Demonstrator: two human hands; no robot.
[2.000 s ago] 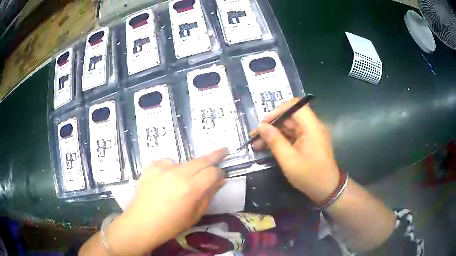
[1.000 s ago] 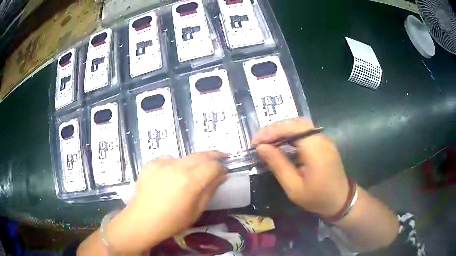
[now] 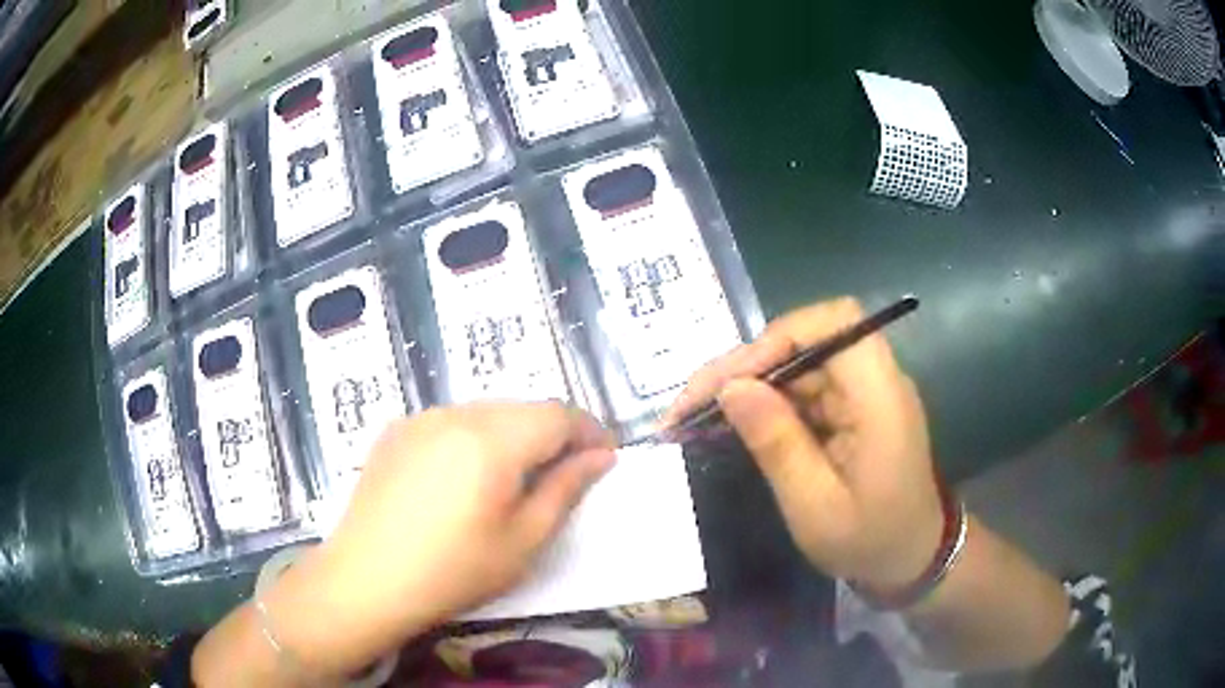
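Observation:
A clear blister tray [image 3: 276, 276] lies on the bench, with white carded packs in two rows. The packs have dark oval holes and small black drawings. My left hand [image 3: 464, 504] is over the tray's near edge, its fingers closed on a plain white label sheet [image 3: 638, 531] that shows below and right of the hand. My right hand [image 3: 833, 444] holds slim black tweezers [image 3: 820, 356] beside the near right pack [image 3: 652, 276]. The tweezer tip points at the tray's near edge, close to the left fingertips. No small sticker can be made out at the tip.
A curled white sheet with dark dots [image 3: 920, 148] lies on the green bench [image 3: 1048, 296] at the right. A small fan [image 3: 1162, 34] and a pale round disc [image 3: 1081, 51] are at the top right. A stained brown board [image 3: 94, 121] is at the top left.
The tray appears further left in view. The left hand has curled its fingers and more of the white sheet shows beneath it. The tweezers are tilted more steeply than one second ago.

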